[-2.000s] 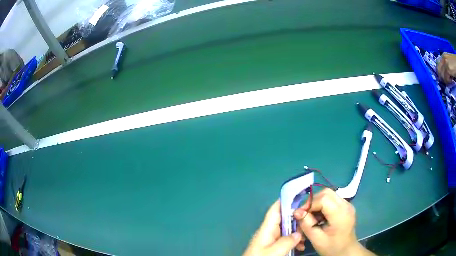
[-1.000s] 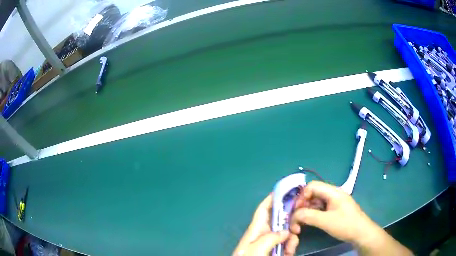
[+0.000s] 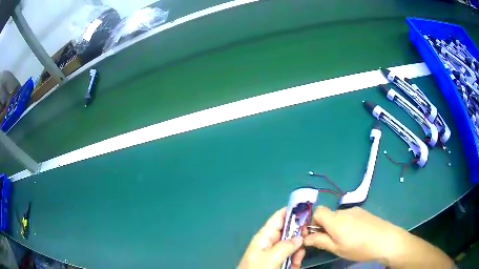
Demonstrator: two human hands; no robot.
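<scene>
My left hand [image 3: 273,240] holds an open white-purple handle housing [image 3: 303,197] near the front edge of the table, bent end up, its dark inner parts and red wires facing me. My right hand [image 3: 341,231] is at the housing's right side, thumb and fingertips pinched on a thin dark metal tool, probably tweezers [image 3: 314,229]. The tool's tip and the wire ends inside are too small to tell. Another white housing [image 3: 369,168] lies just beyond my right hand, with red and black wires and a tiny white connector [image 3: 311,173] trailing left.
Several open housings [image 3: 402,132] lie side by side at right, beside a blue bin [image 3: 446,79] heaped with housings. A single housing [image 3: 91,87] lies on the green belt beyond the white strip [image 3: 220,113]. Yellow and black cutters [image 3: 24,223] lie at far left.
The held housing has turned so its open hollow faces me more, and my right hand has moved lower beside it. The belt housing has moved left. The other person's hand has left the blue bin.
</scene>
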